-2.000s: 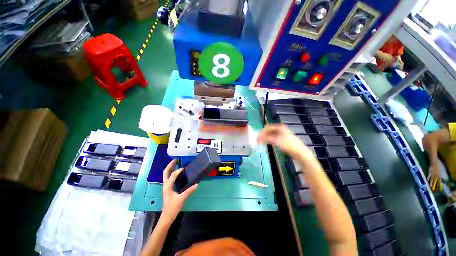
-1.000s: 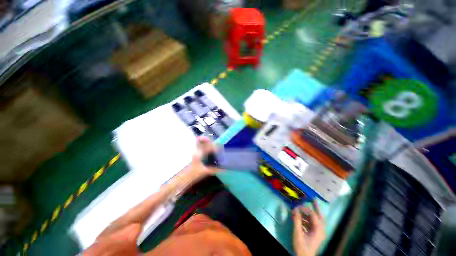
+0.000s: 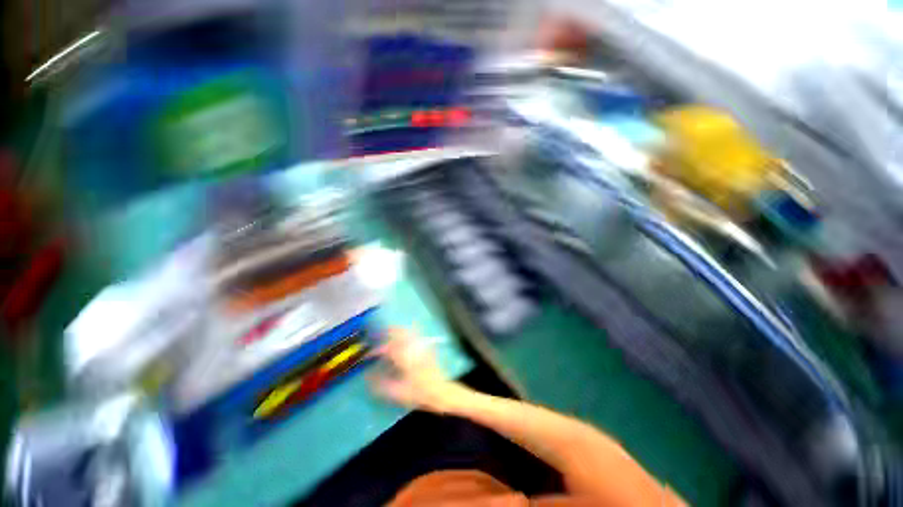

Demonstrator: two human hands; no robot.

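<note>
The frame is strongly blurred. The heat press (image 3: 213, 124) with its green disc stands at the upper left. Its pale base plate (image 3: 203, 347) and orange fixture (image 3: 287, 282) lie below it, and I cannot make out a housing on the fixture. The button panel (image 3: 312, 376) with yellow and red marks faces me. My right hand (image 3: 411, 371) is beside the panel's right end, over the turquoise table; its fingers are too blurred to read. My left hand is not in view.
Rows of dark housings (image 3: 475, 253) lie on the bench right of the press. A blue conveyor line (image 3: 693, 262) curves down the right side. A person in yellow (image 3: 713, 153) is beyond it. A white tub shape (image 3: 109, 332) is left of the press, and the control cabinet (image 3: 411, 89) is behind.
The view has swung from the left sheet to the right bench. My left hand and the housing it held have left the picture. My right hand remains near the button panel.
</note>
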